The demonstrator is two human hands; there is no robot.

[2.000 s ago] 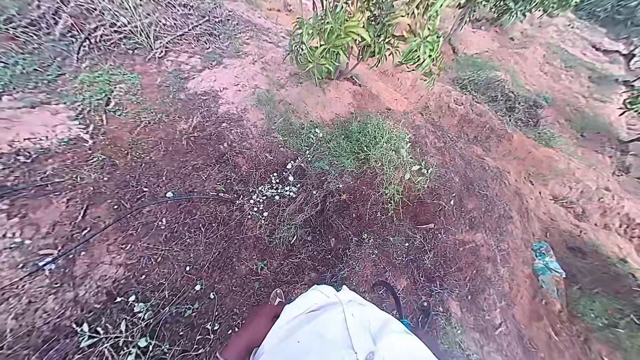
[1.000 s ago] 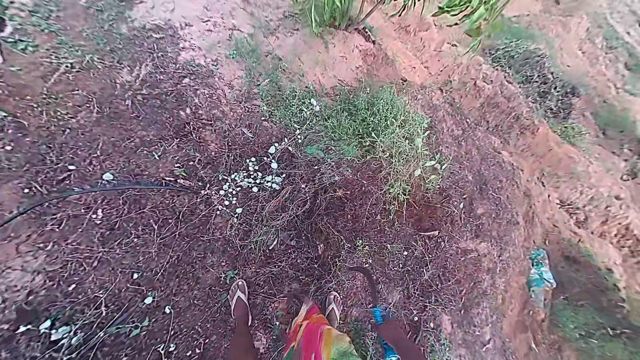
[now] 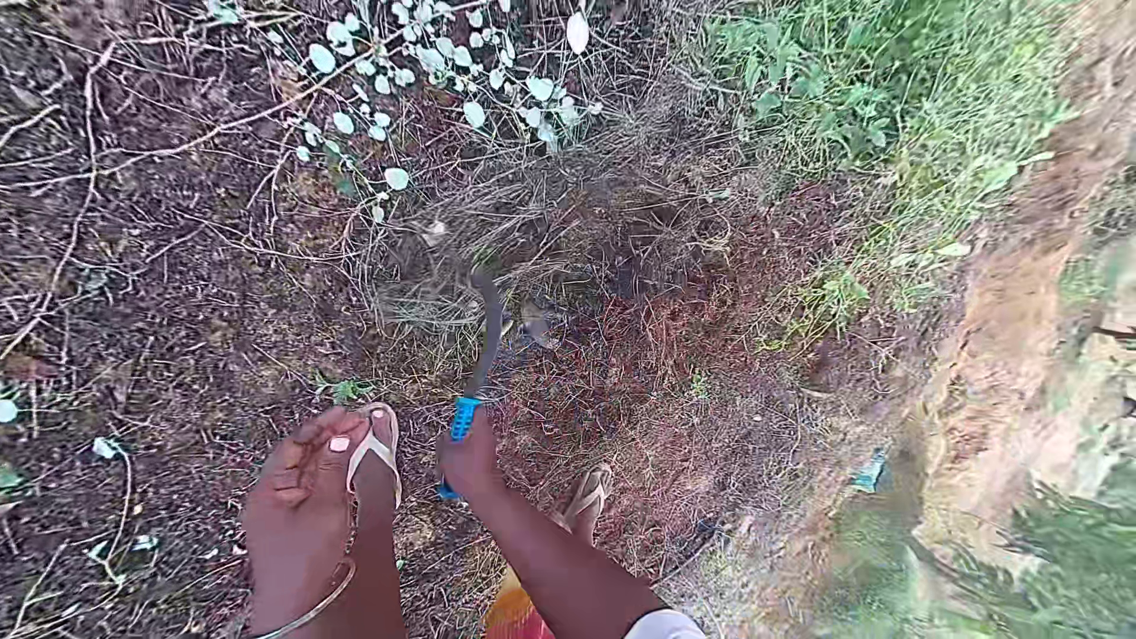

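Observation:
My right hand is closed around the blue handle of a sickle, whose dark curved blade points up to dry grass. The blade's tip is blurred among the stems. My left hand, with a bangle at the wrist, is in front of my left foot in a white-strapped sandal. Its fingers are bent and nothing shows in them; whether they are apart is unclear. The other sandalled foot stands to the right of the sickle.
Pale round-leaved stems lie beyond the dry grass. Green grass grows at the upper right. Bare twigs spread over the left ground. A sandy earth edge runs down the right side, with a blue-green scrap beside it.
The view has come much closer to the ground. The sickle, low beside the right foot a second ago, now reaches up to the dry grass. My left hand has come into view.

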